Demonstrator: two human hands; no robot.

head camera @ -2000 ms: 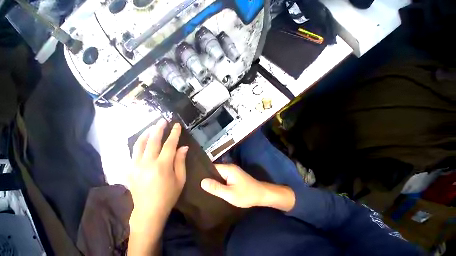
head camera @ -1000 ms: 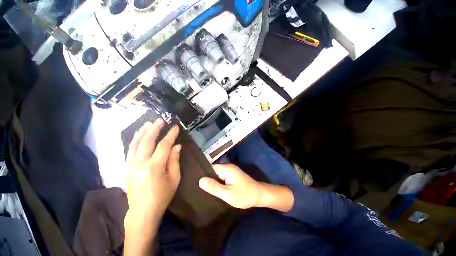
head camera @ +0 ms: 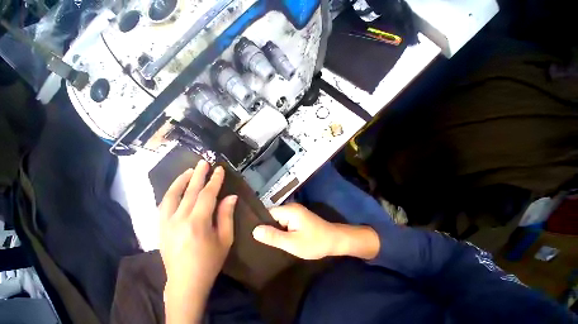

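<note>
A brown-black cut piece (head camera: 244,231) lies over the white table edge, its far end at the needle area of the white overlock machine (head camera: 180,60). My left hand (head camera: 198,218) lies flat on the cloth with fingers spread, fingertips close to the presser foot area (head camera: 206,152). My right hand (head camera: 298,233) holds the cloth's right edge between thumb and fingers, just off the table edge. The hidden fingers are under the cloth.
Yellow-orange snips (head camera: 384,35) lie on a dark pad (head camera: 364,60) right of the machine. Dark brown cloth (head camera: 500,133) is heaped at the right. More dark cloth (head camera: 70,209) hangs at the left. Clear plastic (head camera: 32,47) is at the upper left.
The cloth's far end shows further out to the upper left on the table. Both hands stay on the cloth in nearly the same places. The view has shifted slightly.
</note>
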